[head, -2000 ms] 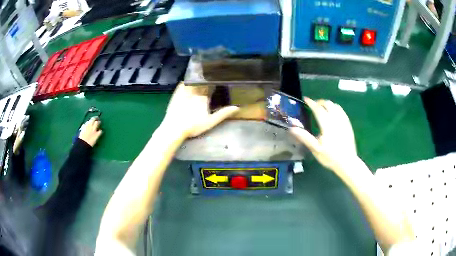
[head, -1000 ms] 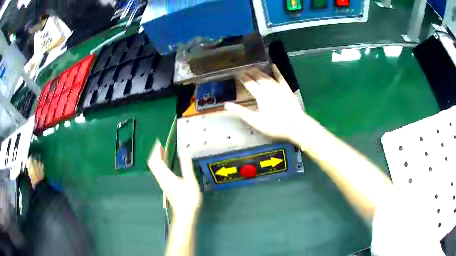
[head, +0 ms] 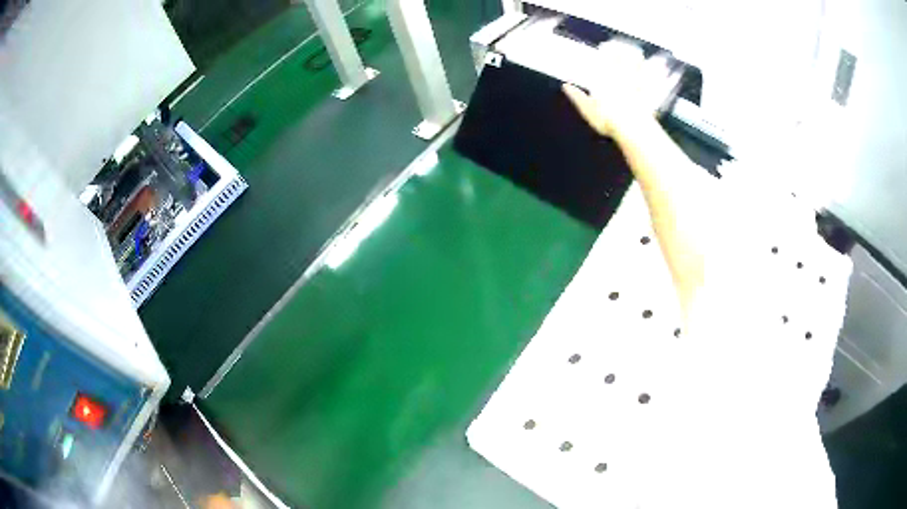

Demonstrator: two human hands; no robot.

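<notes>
My right hand (head: 599,114) is at the upper right, small and blurred, over the edge of a black mat or conveyor end (head: 542,139). My forearm reaches up to it across the white perforated board. No part shows in the hand, but blur and glare hide the fingers, so I cannot tell if it holds anything. My left hand is not in view. No phone housing can be made out.
The white perforated board (head: 557,403) is at the right, and a white machine (head: 636,35) is behind the mat. The control box (head: 60,398) is at lower left. White posts (head: 423,70) and a white crate of mixed items (head: 189,244) stand beyond the green bench.
The view has swung right, away from the press and trays. My right hand has left the press front and is now at the black mat. My left hand has gone out of view.
</notes>
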